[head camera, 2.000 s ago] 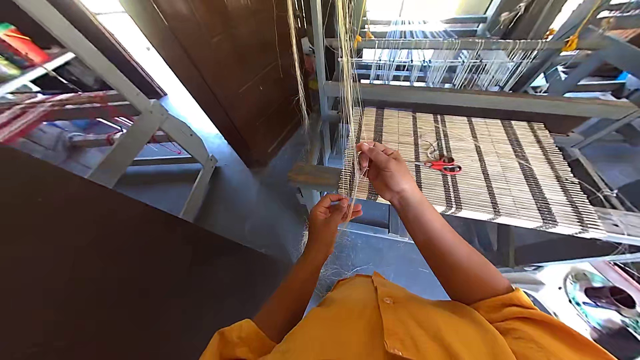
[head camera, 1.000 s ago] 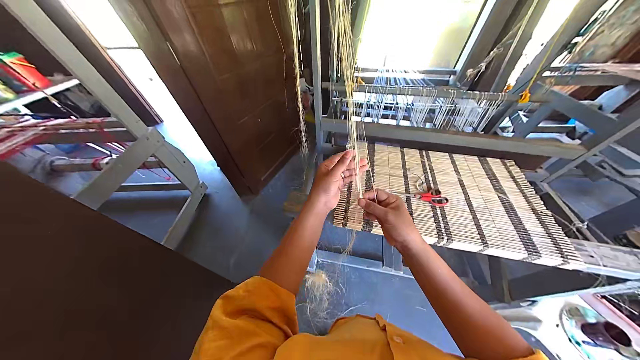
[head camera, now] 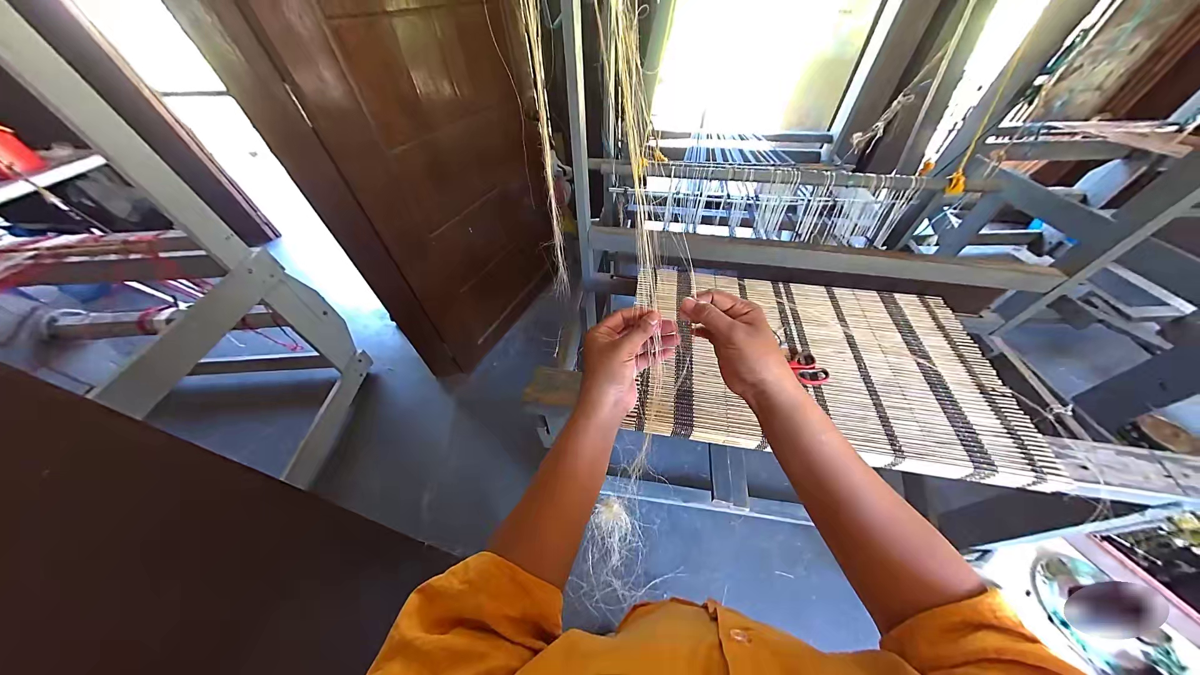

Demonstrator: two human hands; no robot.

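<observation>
A hank of pale fiber strands (head camera: 640, 211) hangs from above in front of the wooden loom. My left hand (head camera: 621, 352) is closed around its lower part, and loose ends trail below the hand. Just to the right, my right hand (head camera: 736, 336) pinches a thin strand between thumb and fingers, apart from the left. Behind and below both hands lies a striped woven mat (head camera: 862, 375) of pale slats with dark bands. Red-handled scissors (head camera: 808, 368) rest on the mat, right beside my right wrist.
The loom's grey crossbeam (head camera: 825, 258) runs behind the mat, with white heddle strings (head camera: 778, 206) beyond. Another fiber hank (head camera: 544, 141) hangs by a brown door (head camera: 431, 141). Fiber scraps (head camera: 611, 539) lie on the floor. A grey wooden frame (head camera: 197, 328) stands left, a dark surface (head camera: 178, 544) lower left.
My hands were lower and near the mat's left edge two seconds ago. Since one second ago, my right hand has moved up beside the hanging strands, while my left hand has closed around them.
</observation>
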